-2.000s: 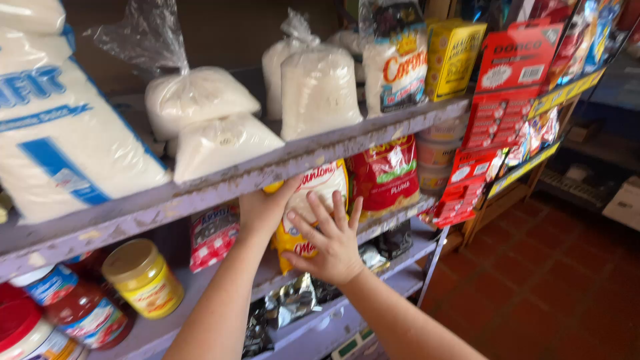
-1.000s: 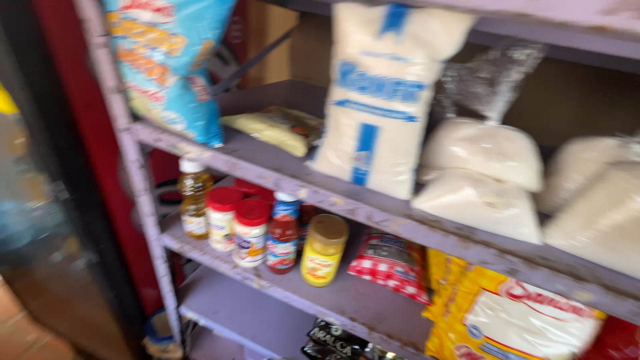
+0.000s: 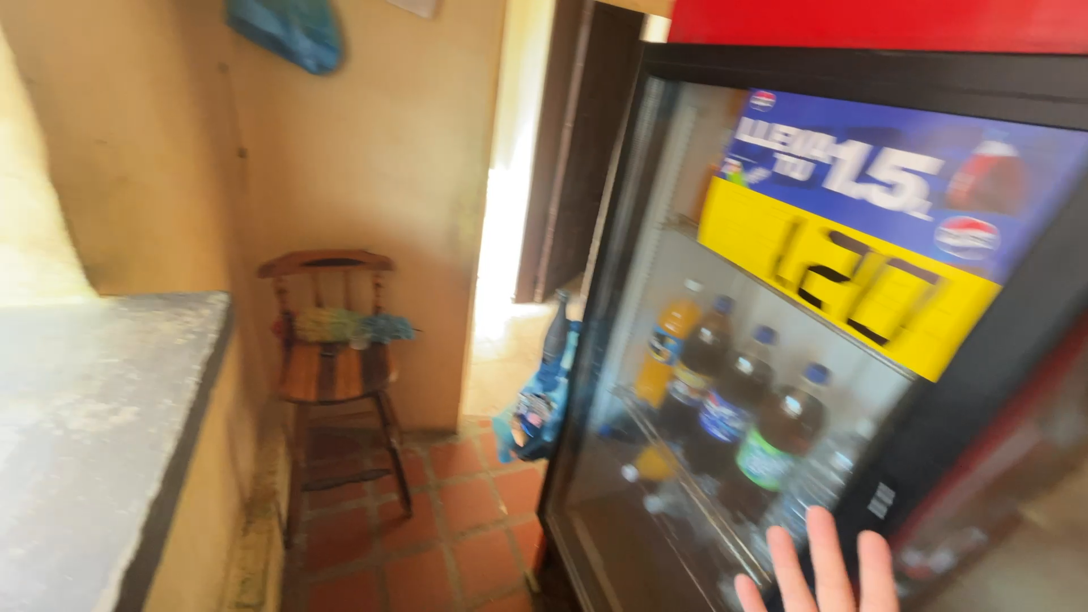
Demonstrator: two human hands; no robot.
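Note:
One hand, seemingly my right hand (image 3: pixel 820 569), rises from the bottom edge at the right, its fingers spread and nothing between them. It is in front of the glass door of a black-framed drinks refrigerator (image 3: pixel 650 51); whether it touches the door I cannot tell. Behind the glass stand an orange drink bottle (image 3: pixel 667 344), several dark soda bottles (image 3: pixel 786 425) and a clear bottle (image 3: pixel 820 480). A blue and yellow price poster (image 3: pixel 850 221) is on the upper part of the door. My left hand is out of the frame.
A grey-topped counter (image 3: pixel 93 425) runs along the left. A wooden chair (image 3: pixel 336 374) with a bundle of coloured strands on its seat stands by the back wall. A blue bag (image 3: pixel 544 412) hangs beside the refrigerator, near a doorway. Red floor tiles (image 3: pixel 442 527) lie between.
The view has swung from the purple shelves to the refrigerator. Two seconds ago both hands were at a yellow package on the shelf; now one empty hand shows.

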